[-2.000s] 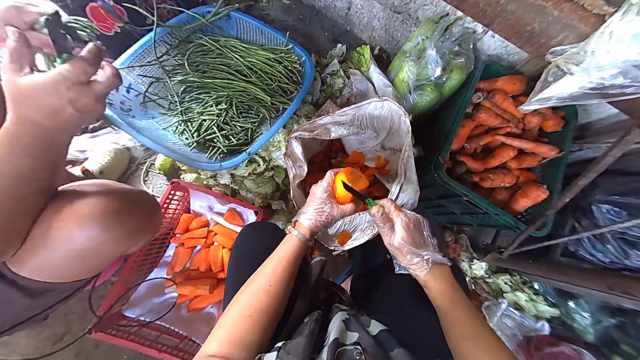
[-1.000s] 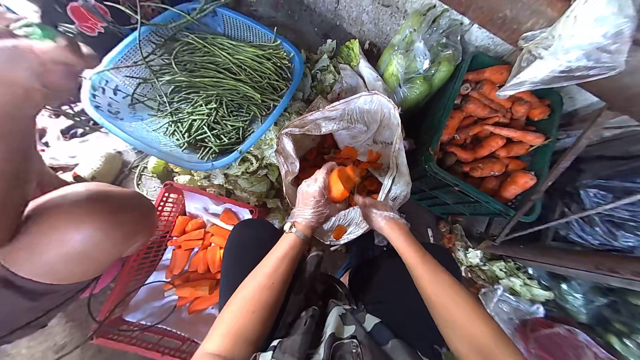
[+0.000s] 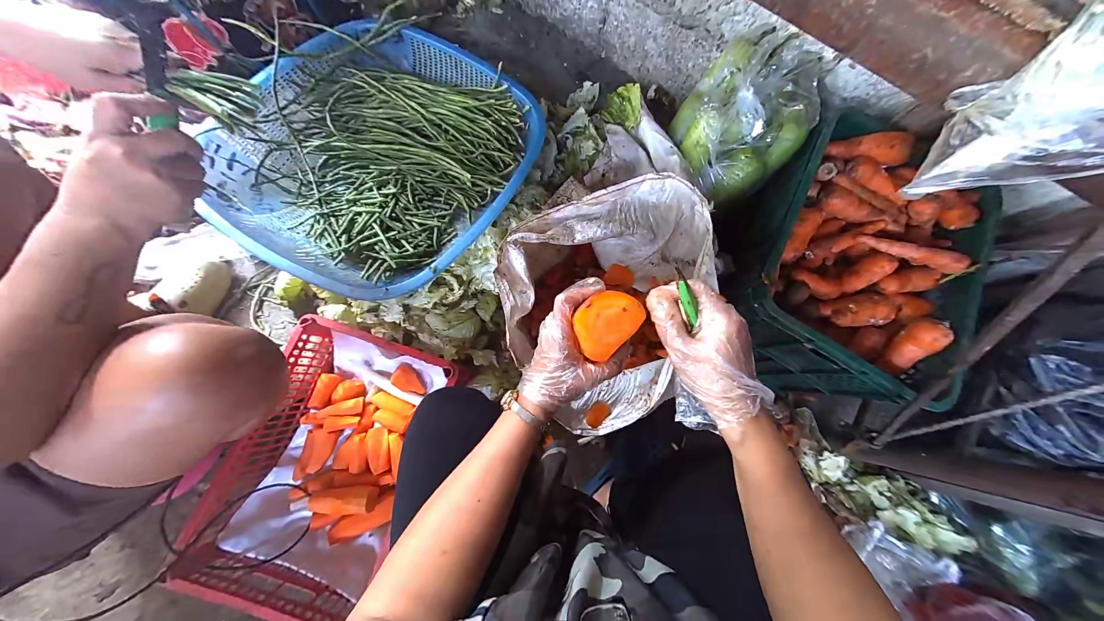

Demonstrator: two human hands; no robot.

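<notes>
My left hand (image 3: pixel 565 349), in a clear plastic glove, holds a peeled carrot piece (image 3: pixel 609 325) with its round orange face turned up. My right hand (image 3: pixel 709 349), gloved likewise, grips a knife by its green handle (image 3: pixel 687 304); the blade is mostly hidden. Both hands are over an open whitish sack (image 3: pixel 604 216) with orange carrot scraps (image 3: pixel 619 277) inside. To the lower left, a red plastic crate (image 3: pixel 297 349) lined with white material holds peeled carrot pieces (image 3: pixel 354 448). At the right, a dark green crate (image 3: pixel 979 285) holds unpeeled carrots (image 3: pixel 871 272).
A blue plastic basket (image 3: pixel 536 138) of long green beans (image 3: pixel 414 155) stands at the upper left. Beside it a co-worker's hands (image 3: pixel 138 164) hold beans and a green-handled tool. Leafy scraps (image 3: pixel 448 315) surround the sack. A clear bag of green vegetables (image 3: pixel 746 121) lies beyond it.
The knife blade was across the carrot piece two seconds ago; now my right hand is beside it, with the green handle showing. The co-worker's hands have moved toward the blue basket.
</notes>
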